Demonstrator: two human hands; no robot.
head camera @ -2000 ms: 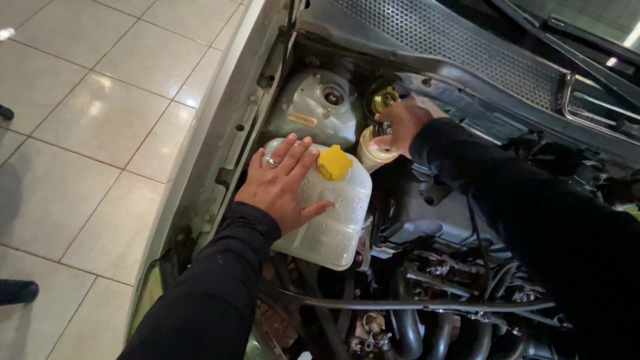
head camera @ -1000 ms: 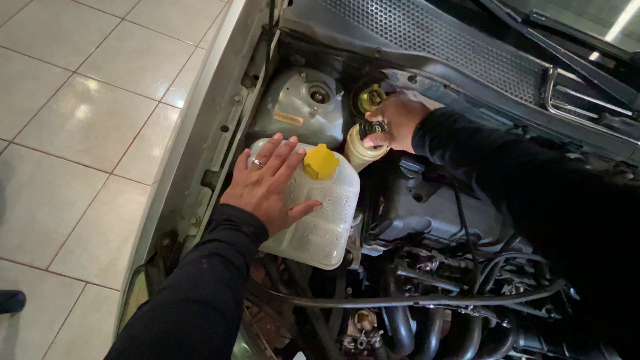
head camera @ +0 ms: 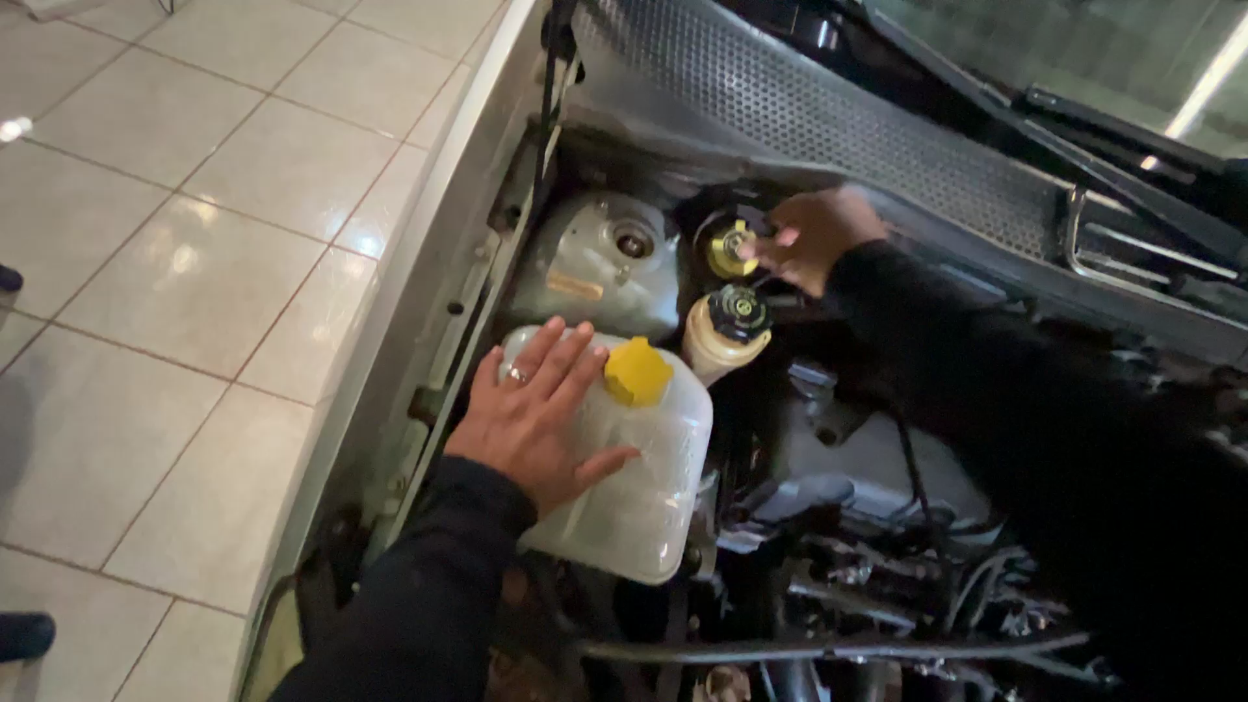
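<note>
My left hand (head camera: 542, 414) lies flat, fingers spread, on the white plastic coolant reservoir (head camera: 643, 487), just left of its yellow cap (head camera: 639, 371). My right hand (head camera: 814, 239), slightly blurred, reaches in from the right. Its fingertips are at the yellow-and-black cap (head camera: 732, 250) of a fluid reservoir near the firewall; whether they grip it cannot be told. Between that cap and the coolant reservoir stands a cream-coloured fluid reservoir (head camera: 714, 351) with a black cap (head camera: 740, 313) on it. Left of both is the metal strut tower (head camera: 602, 263).
The car's fender edge (head camera: 390, 322) runs along the left, with tiled floor (head camera: 175, 263) beyond. A perforated cowl panel (head camera: 829, 107) and a wiper arm (head camera: 985, 97) lie at the top. The engine (head camera: 868, 468) and a long hose (head camera: 829, 649) fill the lower right.
My right hand has moved from the black cap of the cream-coloured reservoir up to the yellow-and-black cap. My left hand stays on the coolant reservoir.
</note>
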